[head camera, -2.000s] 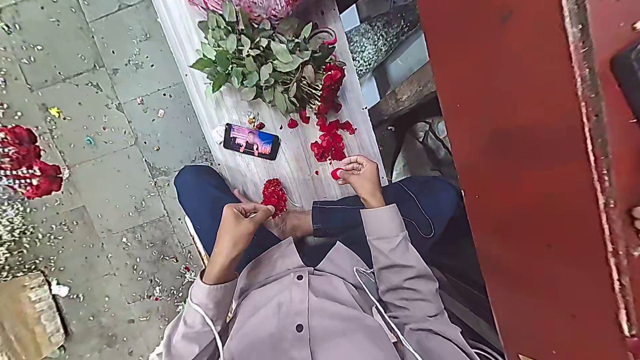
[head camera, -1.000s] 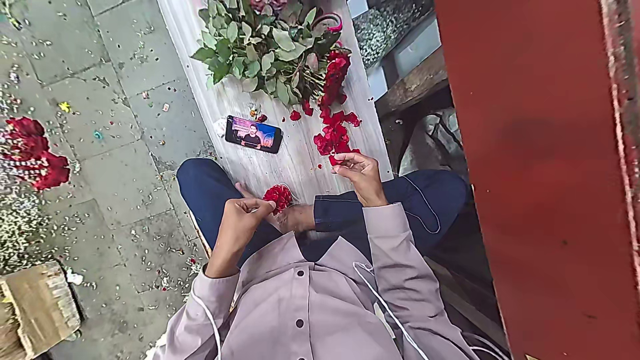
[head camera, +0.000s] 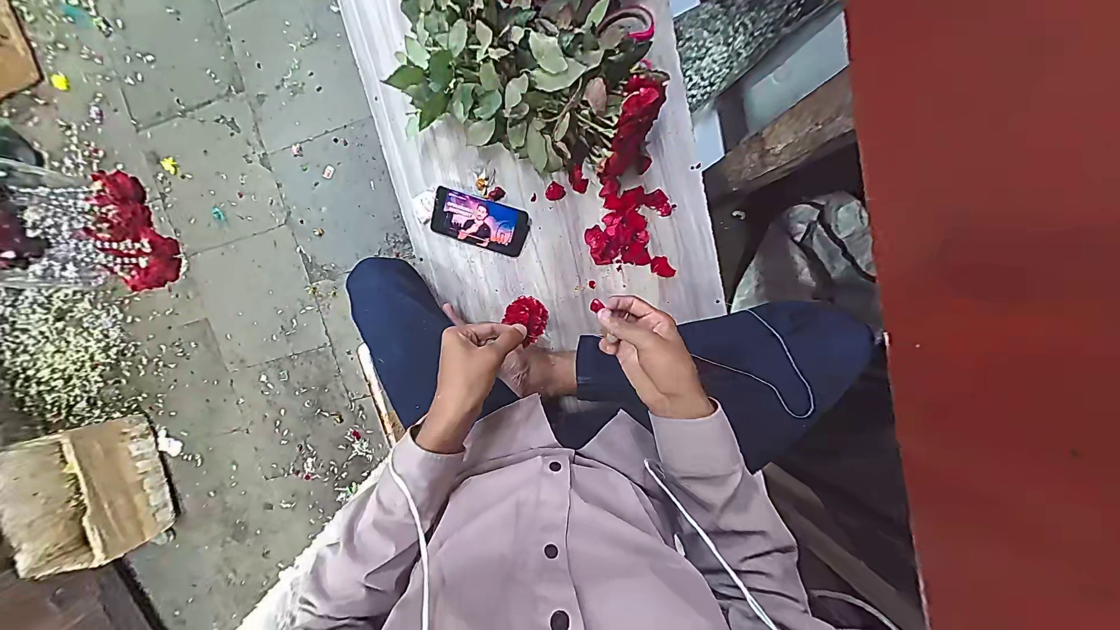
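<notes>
Between its thumb and fingers my left hand pinches a round cluster of red petals, held over my bare foot. A short way to the right, my right hand grips a small red petal at its fingertips. Ahead of that hand, loose red petals lie in a pile on the pale board. A string of packed red petals runs up beside the leafy stems. A thin thread loops over my right trouser leg.
A smartphone with a lit screen lies on the board. At the left are red roses, small white flowers and a cardboard box on the tiled floor. A red panel stands close on the right.
My right hand has drawn back a little from the petal pile, where it was a second ago. My left hand still holds the petal cluster. The view has shifted slightly.
</notes>
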